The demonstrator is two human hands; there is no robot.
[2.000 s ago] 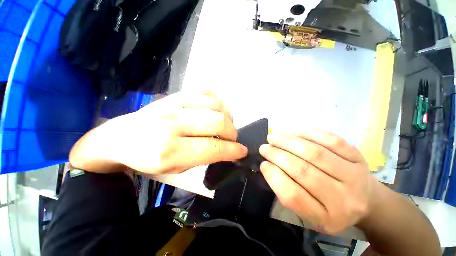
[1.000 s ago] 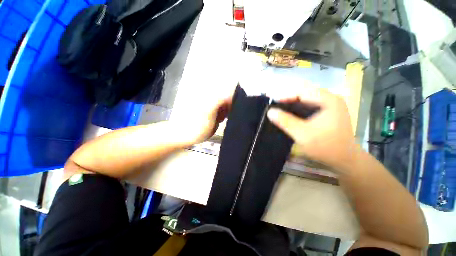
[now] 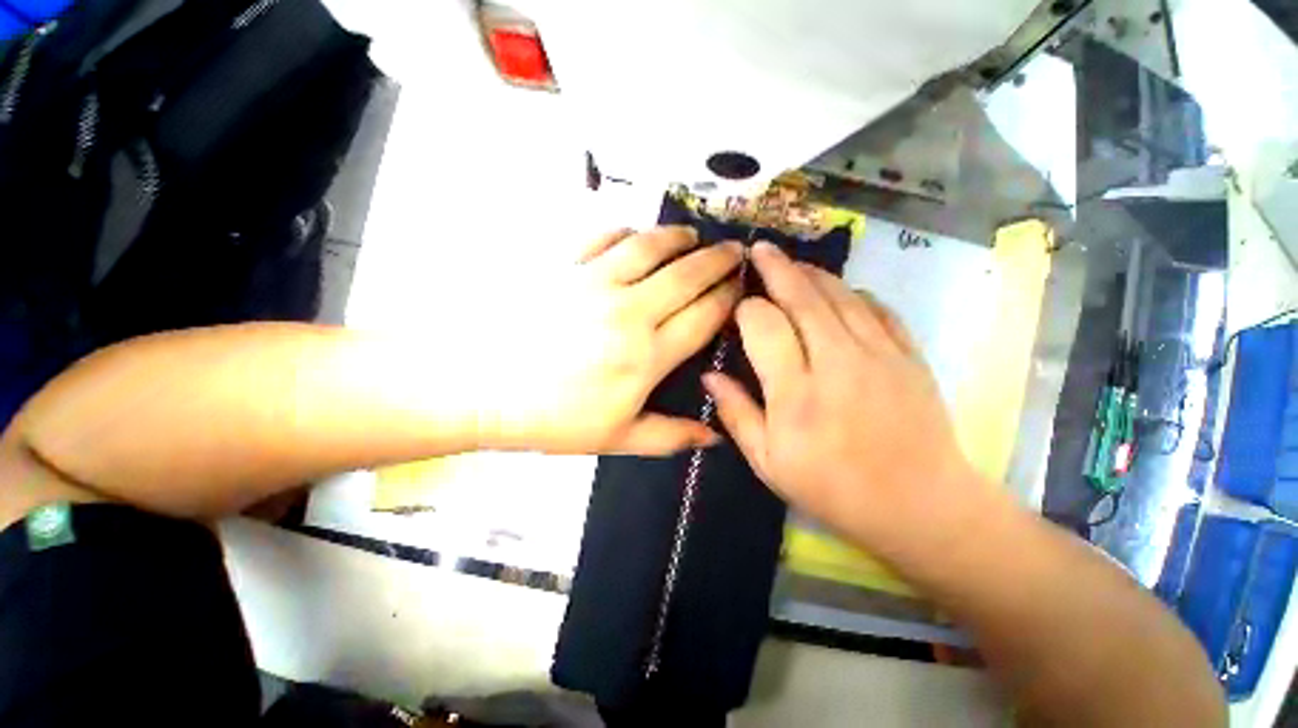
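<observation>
A black strap piece (image 3: 676,569) with a silvery zipper (image 3: 681,529) down its middle lies on the pale sewing plate, its far end at the brassy clamp (image 3: 797,211) under the white machine head (image 3: 669,86). My left hand (image 3: 641,334) lies on the strap's left side near the far end, fingertips by the zipper. My right hand (image 3: 840,377) lies on its right side, fingers bent, fingertips also by the zipper. Both hands press or hold the fabric flat. The needle area is partly hidden by the machine head.
A heap of black straps (image 3: 157,171) lies at the upper left. Yellow tape (image 3: 1004,341) edges the plate at right. Green thread snips (image 3: 1112,438) lie right of it. Blue parts bins (image 3: 1236,597) stand at the far right. A dark grey panel joins the machine at upper right.
The strap has moved forward from near my body to the clamp and lies flat. Both hands have moved forward with it and now rest on its top. The camera view has moved closer to the machine.
</observation>
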